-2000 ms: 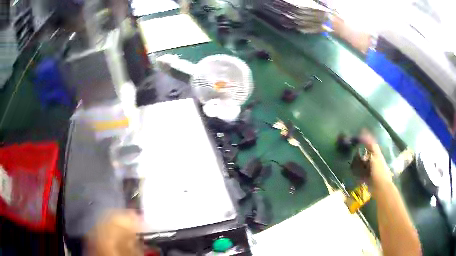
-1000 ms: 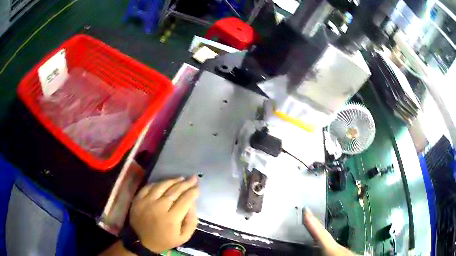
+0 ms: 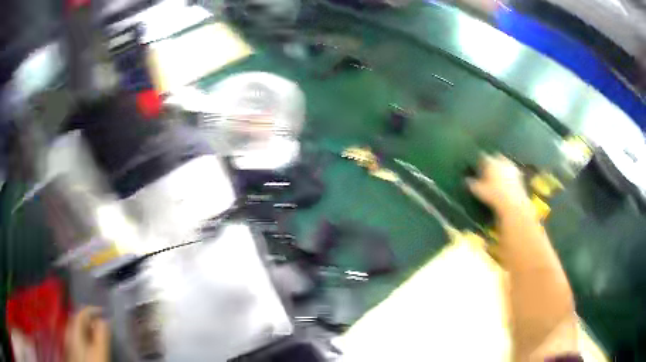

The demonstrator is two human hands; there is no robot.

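The frame is heavily blurred. My right hand reaches out over the green belt at the right, beside the yellow-black bar. A dark shape shows at its fingers, but I cannot tell whether they grip it. My left hand is small and blurred at the lower left, beside the silver base plate; its fingers are unclear. Dark power adapters lie in a blurred group right of the plate. Another dark piece lies farther up the belt.
The white desk fan stands behind the plate. The welding horn block is at the left. A tan cardboard sheet lies at the lower middle. The red basket is at the lower left edge.
The view has swung from the base plate to the belt at the right. My right hand has moved from the plate's edge out over the belt. My left hand is now at the lower left.
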